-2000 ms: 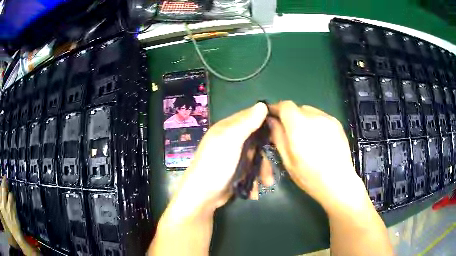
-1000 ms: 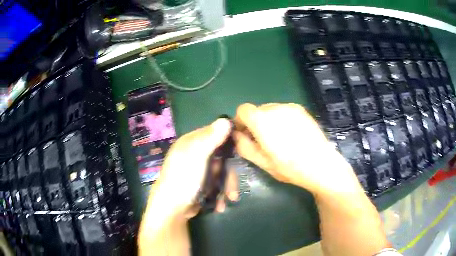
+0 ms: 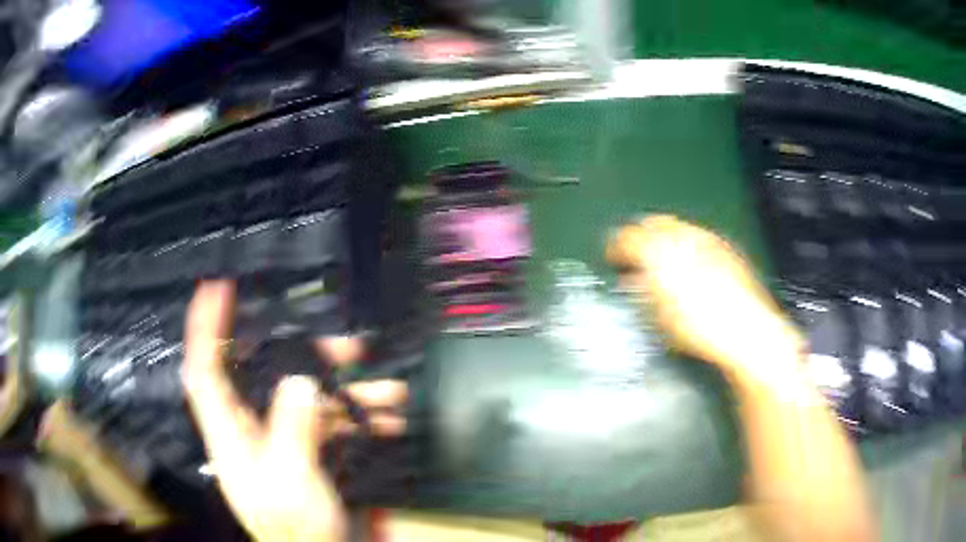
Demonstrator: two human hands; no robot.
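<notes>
The picture is strongly blurred. My left hand [image 3: 265,439] is over the blister tray on the left, its fingers spread around a dark phone housing [image 3: 270,365] whose outline merges with the tray. My right hand [image 3: 689,281] is over the green mat, right of the phone, its fingers curled together; whether it pinches something tiny cannot be told. A whitish, glassy patch [image 3: 593,318] shows on the mat left of my right hand; single parts cannot be made out.
The left blister tray [image 3: 307,159] and the right blister tray [image 3: 847,222] flank the green mat [image 3: 657,148]. A lit phone [image 3: 479,238] lies beside the left tray. A white rail [image 3: 678,76] runs behind. Another person's arm [image 3: 101,466] shows at the lower left.
My left hand has moved left with the housing, from beside my right hand to over the left tray. My right hand stays over the mat, now apart from it. The view has turned left.
</notes>
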